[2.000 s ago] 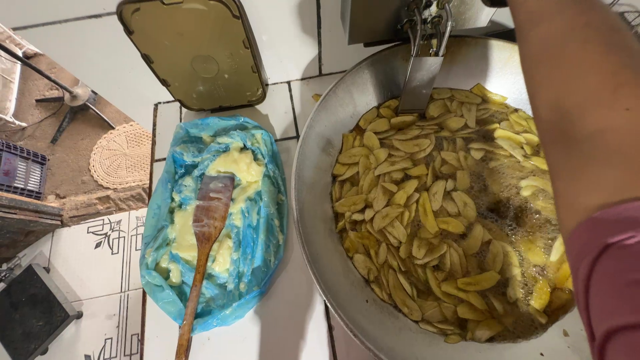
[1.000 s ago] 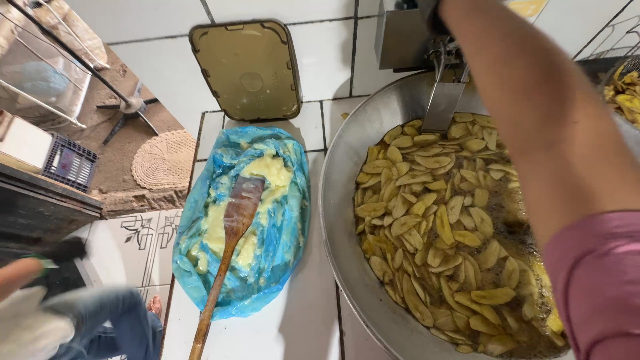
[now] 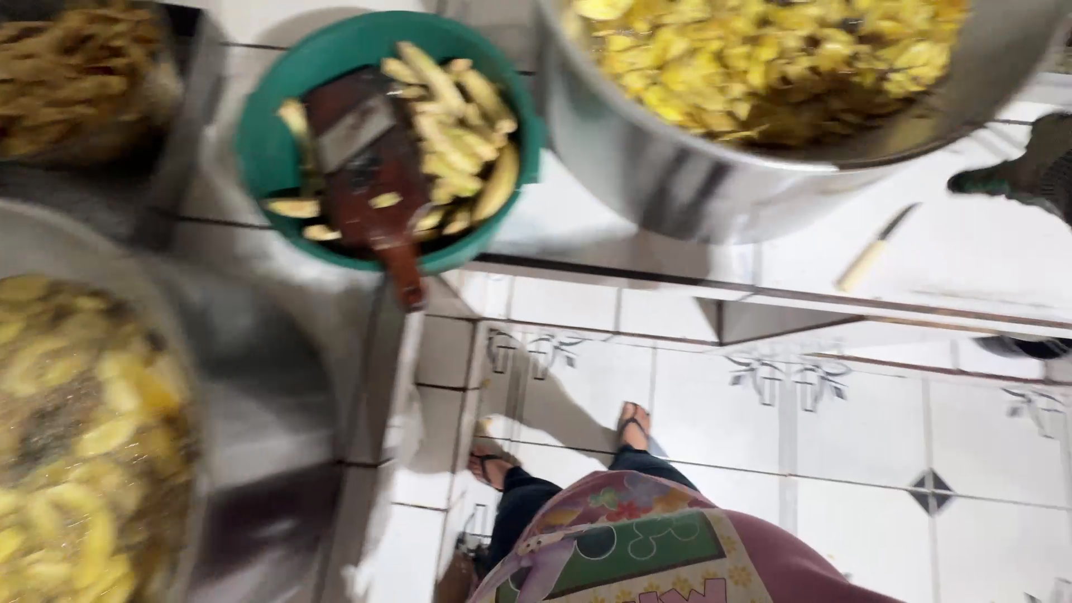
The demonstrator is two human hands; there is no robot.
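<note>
Neither of my hands shows in the head view. Peeled plantains (image 3: 469,151) lie in a green plastic basin (image 3: 255,142), and a slicer with a dark red wooden body and a metal blade (image 3: 360,159) rests across them, its handle over the near rim. At the left, yellow slices (image 3: 109,435) sit in bubbling oil in a wide metal pan (image 3: 180,352). A tall metal pot (image 3: 670,184) at the top right holds many yellow slices (image 3: 779,59).
Brown fried pieces (image 3: 75,75) fill a container at the top left. A knife with a pale handle (image 3: 863,264) lies near the tiled counter's edge. A dark glove-like item (image 3: 1017,172) is at the far right. Below are my sandalled feet (image 3: 634,425) on floor tiles.
The view has swung far from the blue bag and wooden spatula to the basin, pot and floor. The arm that reached over the frying pan is out of view.
</note>
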